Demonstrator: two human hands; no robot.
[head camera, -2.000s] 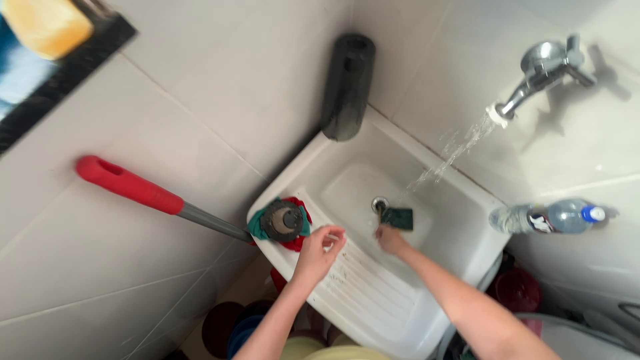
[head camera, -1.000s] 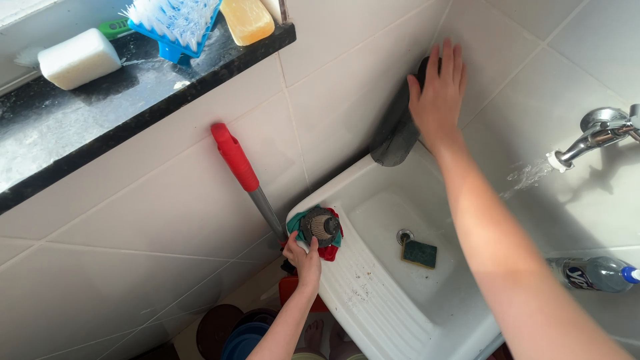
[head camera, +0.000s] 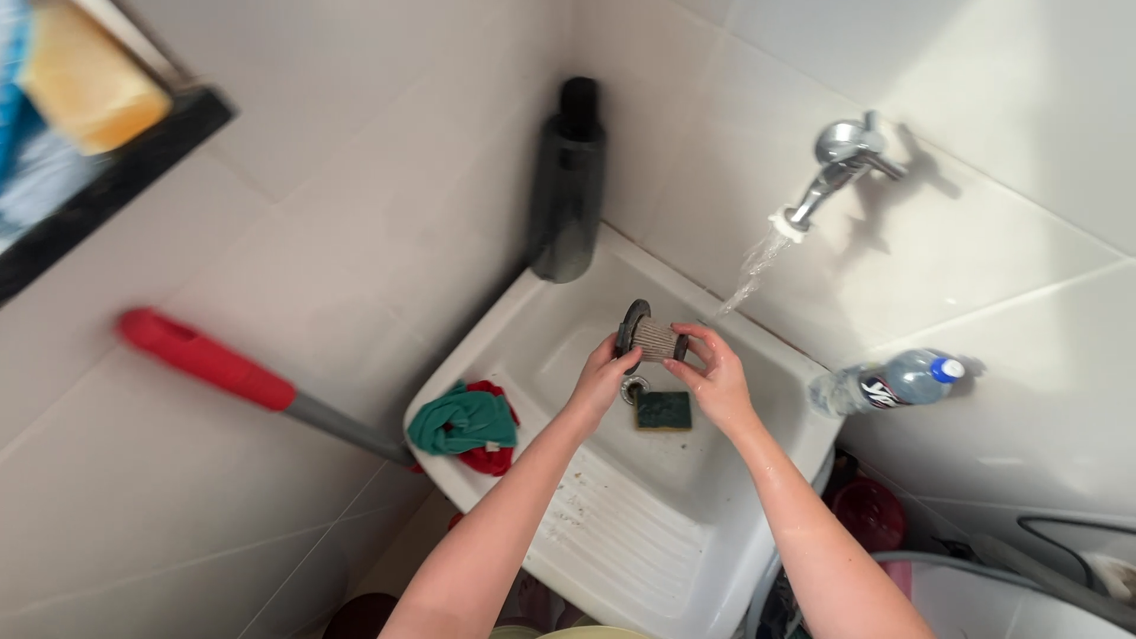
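Observation:
A pleated filter (head camera: 655, 341) with dark end rims is held between both hands above the white laundry sink (head camera: 612, 519). My left hand (head camera: 603, 382) grips its wide dark rim. My right hand (head camera: 713, 373) holds the narrower end with thumb and fingers. Water runs from the wall-mounted metal faucet (head camera: 830, 182), to the right of and above the filter. Below the hands, a green scouring sponge (head camera: 663, 411) lies on the basin floor beside the drain (head camera: 634, 388). Green and red cloths (head camera: 463, 421) lie bunched on the sink's left corner.
A dark cylindrical container (head camera: 568, 191) stands at the back corner of the sink. A plastic bottle with a blue cap (head camera: 907, 379) is at the right rim. A red-and-grey handle (head camera: 209, 359) leans at left. A dark ledge (head camera: 115, 186) holds yellow soap (head camera: 93, 75).
The filter has moved from the cloths to over the basin, with my left hand on it. My right hand has left the dark container and now holds the filter too.

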